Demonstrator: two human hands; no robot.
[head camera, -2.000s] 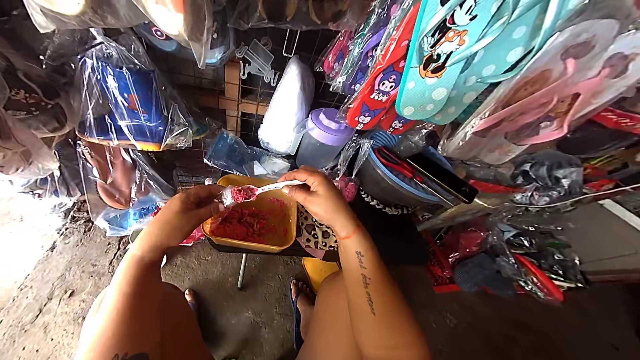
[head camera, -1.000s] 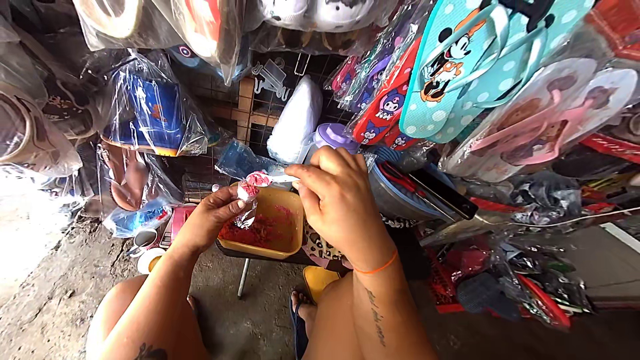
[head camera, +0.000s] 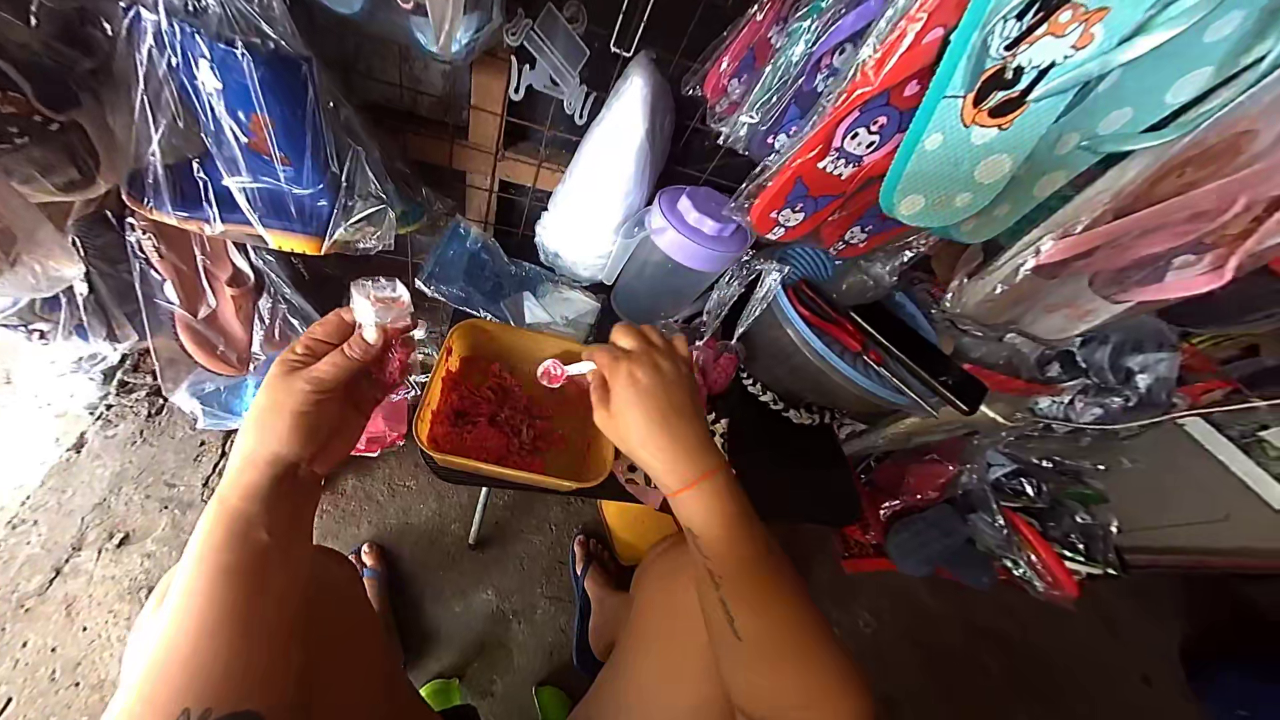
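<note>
Between the thumb and fingers of my left hand (head camera: 315, 385) is a small clear plastic bag (head camera: 381, 305), its top gathered upward and red stuff showing lower down in it. My right hand (head camera: 645, 395) grips a small white plastic spoon (head camera: 565, 372), its bowl stained pink-red, over the right part of a yellow plastic tub (head camera: 585, 470). Red, crumbly or shredded stuff (head camera: 490, 415) lies inside the tub, mostly in its left half. The tub rests on a dark low stand, left of my right wrist.
Behind the tub stand a pitcher with a purple lid (head camera: 695, 235) and a blue plastic packet (head camera: 475, 270). A grey basin (head camera: 820, 350) with a phone-like black object (head camera: 915, 355) is at right. Bagged slippers (head camera: 850, 130) and a blue boot (head camera: 240, 140) hang around.
My hands have moved apart; the spoon, at the bag a second ago, is now over the tub. My left hand still holds the bag. The view has shifted closer.
</note>
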